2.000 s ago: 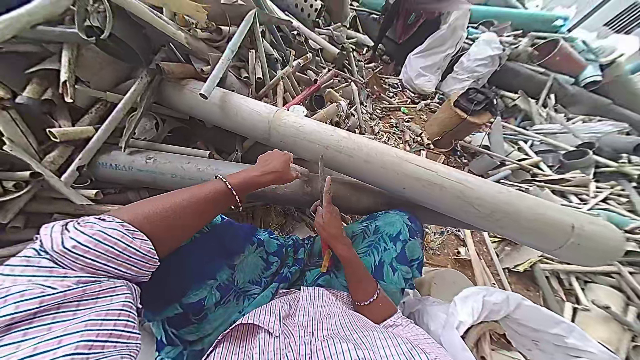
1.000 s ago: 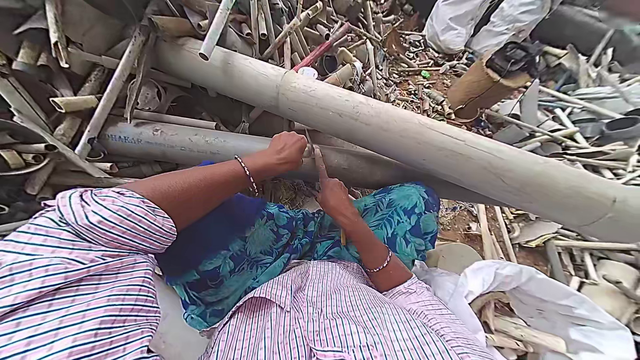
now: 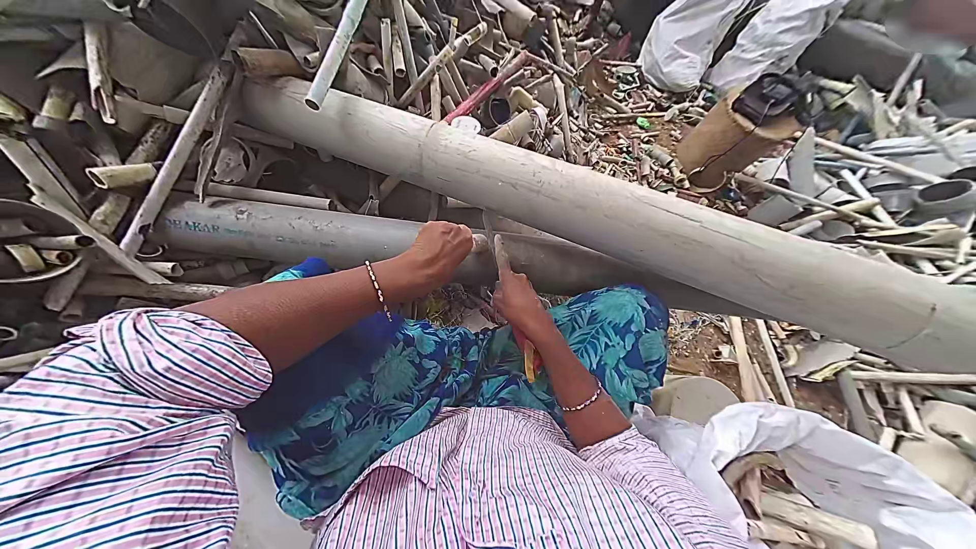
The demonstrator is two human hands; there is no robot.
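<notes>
In the head view my left hand (image 3: 446, 248) is a fist above the grey pipe (image 3: 358, 238), near its middle. Something pale shows at its fingertips; whether it is a held piece is unclear. Just to its right, my right hand (image 3: 518, 297) is closed on a hand tool with a red and yellow handle (image 3: 530, 357). A thin, dark blade-like part (image 3: 489, 223) rises between the hands, its join to the handle hidden. Behind both hands a thicker, pale grey pipe (image 3: 579, 191) lies slanting across the grey pipe.
Cut and broken pipe pieces (image 3: 107, 183) are heaped at the left and back. A brown cylinder (image 3: 713, 141) with a black object on top stands at the back right. An open white sack (image 3: 823, 450) with pieces inside is at the lower right. White-clad legs (image 3: 694, 38) show behind.
Both hands stay close together over the grey pipe. The view has shifted somewhat since the first frame; no object has plainly been let go or taken up.
</notes>
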